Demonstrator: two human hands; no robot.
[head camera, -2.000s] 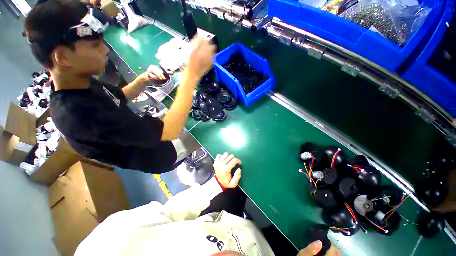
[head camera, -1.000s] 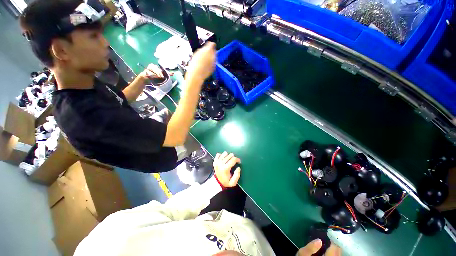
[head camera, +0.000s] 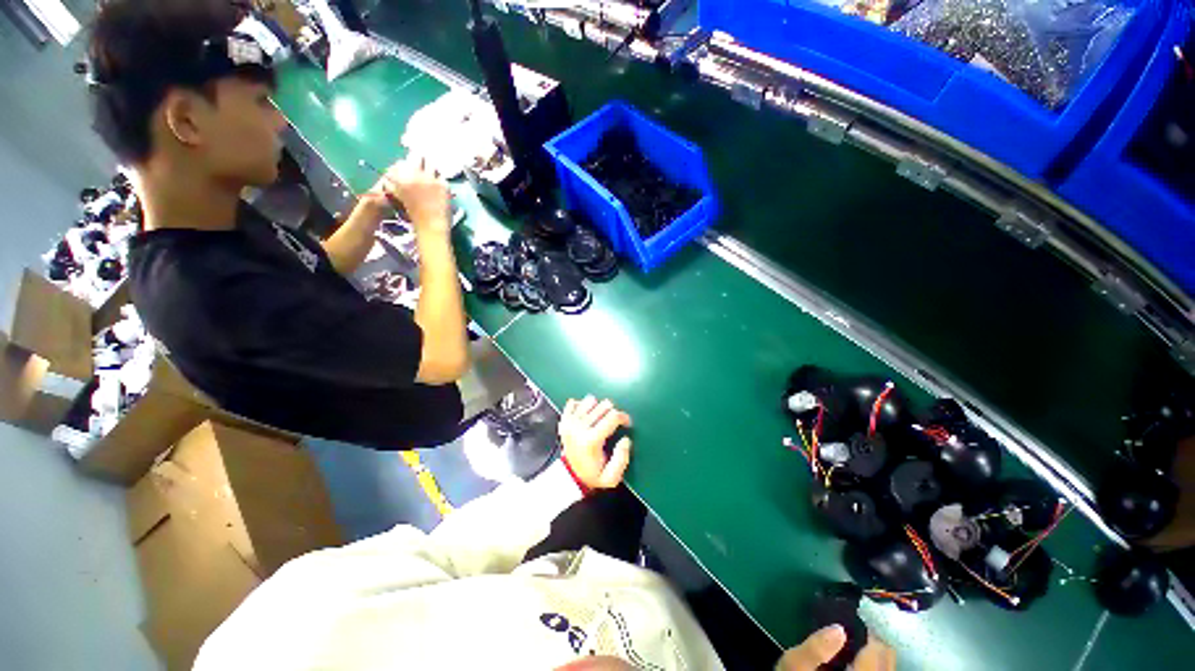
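My left hand (head camera: 595, 444) rests with curled fingers on the front edge of the green bench. A small dark patch shows between its thumb and fingers; I cannot tell whether it is a held part. My right hand (head camera: 839, 649), cut off by the bottom edge, holds a black round housing (head camera: 839, 611) near the bench edge. Beyond it lies a pile of glossy black housings (head camera: 913, 486) with red, orange and yellow wires and white plugs. A pale grey round part (head camera: 954, 530) shows among them.
A seated neighbour (head camera: 282, 315) works at the left. Black round parts (head camera: 548, 269) lie beside a small blue bin (head camera: 636, 188). A metal rail (head camera: 839, 315) runs behind the bench, with large blue bins (head camera: 917, 66) above. Single black balls (head camera: 1130, 581) lie at far right.
The neighbour's raised hand has come down from beside the blue bin to meet the other hand. My own hands and the pile of housings show no clear change.
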